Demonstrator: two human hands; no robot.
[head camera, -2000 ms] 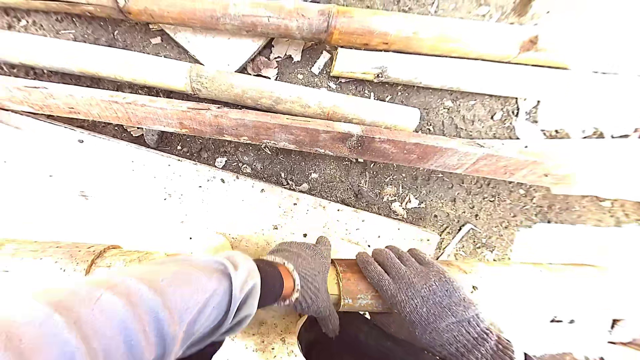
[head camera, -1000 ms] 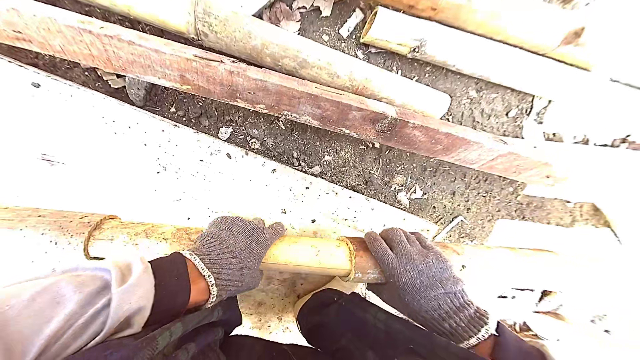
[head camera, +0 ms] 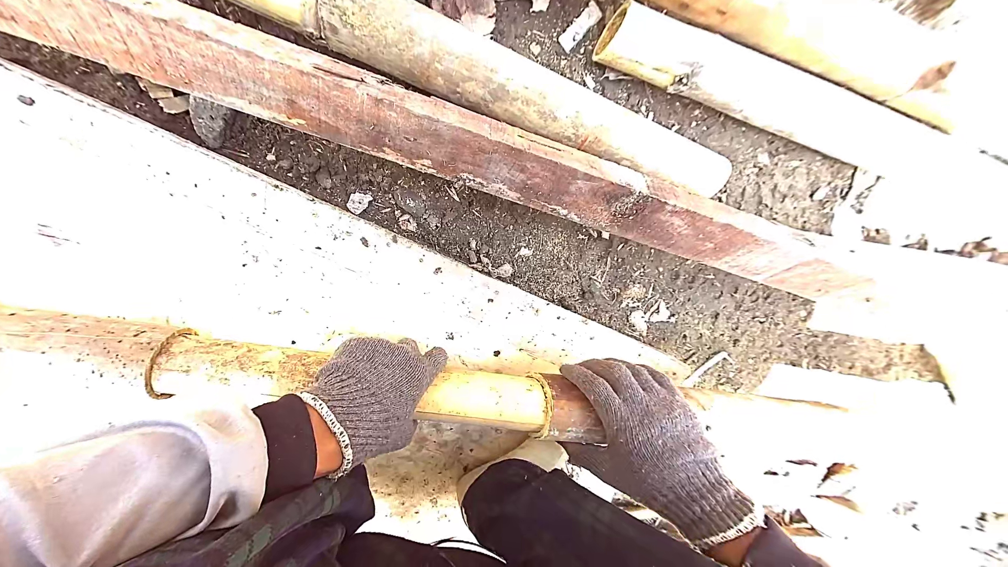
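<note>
A bamboo pole (head camera: 480, 396) lies across the lower part of the head view, with raised rings at its nodes. My left hand (head camera: 376, 398), in a grey knitted glove, is wrapped over the pole left of the middle ring. Just right of that ring, my right hand (head camera: 650, 433), gloved alike, grips the pole from above. Between the hands a smooth yellow stretch of the pole shows. The undersides of both hands are hidden.
A pale flat board (head camera: 197, 236) lies under and beyond the pole. Past it, a reddish squared timber (head camera: 472, 157) runs diagonally over soil (head camera: 567, 260) with stones. More bamboo poles (head camera: 504, 87) lie farther off. My knees are close below the pole; the right side is overexposed.
My left hand has moved left along the pole, away from my right hand, uncovering the yellow stretch between them. My right hand remains on the pole. The view has shifted closer.
</note>
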